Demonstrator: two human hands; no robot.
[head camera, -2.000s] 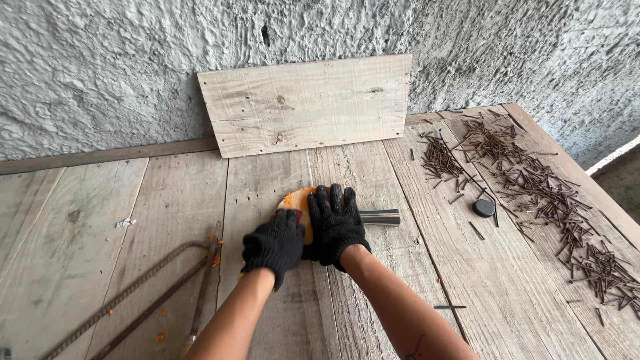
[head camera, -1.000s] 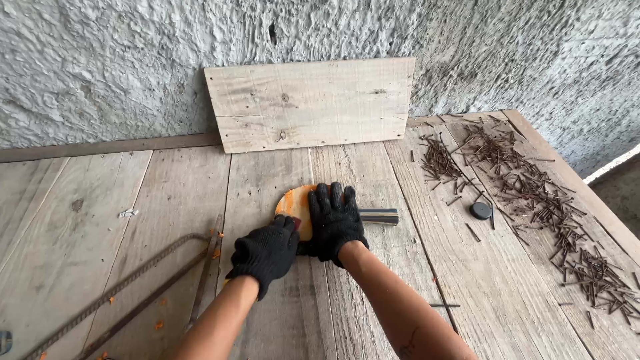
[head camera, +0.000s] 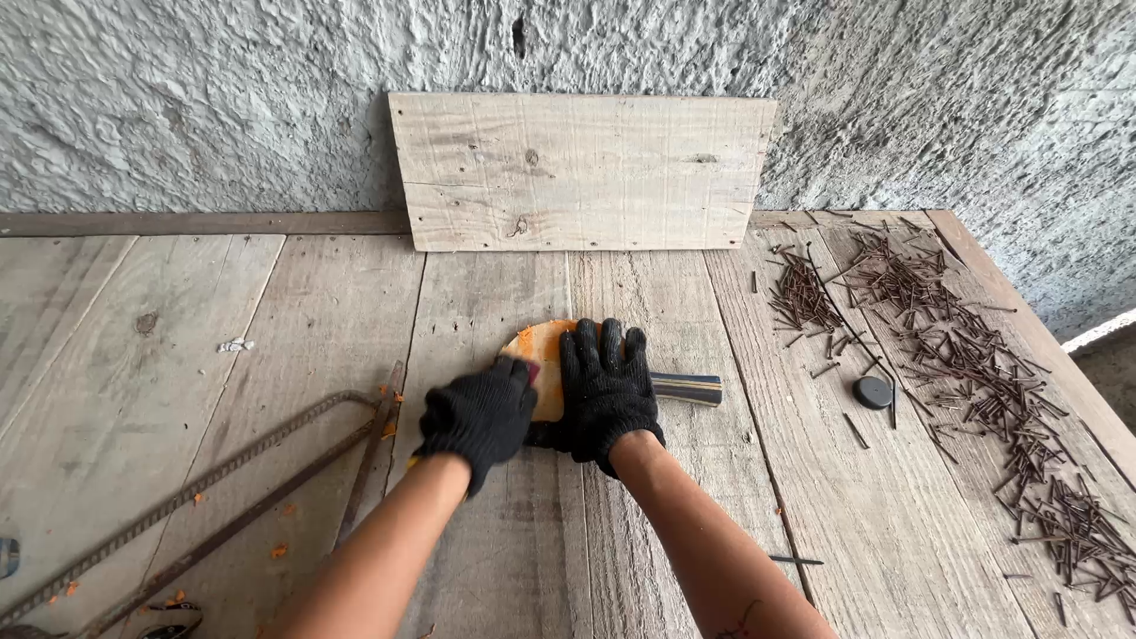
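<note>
A table tennis paddle lies flat on the plank table, its wooden face partly coated with orange residue and its striped handle pointing right. My right hand, in a black knit glove, presses flat on the blade near the handle, fingers pointing away from me. My left hand, gloved alike and blurred, is closed on a small dark red tool at the blade's left side. Most of that tool is hidden by the fingers, so its kind is unclear.
A wooden board leans on the rough wall behind. Many rusty nails and a round black cap lie at right. At left is a frame of ribbed steel bar, with orange scraps around it.
My left hand has shifted a little about the blade's left side, still with the red tool. My right hand stays pressed on the paddle.
</note>
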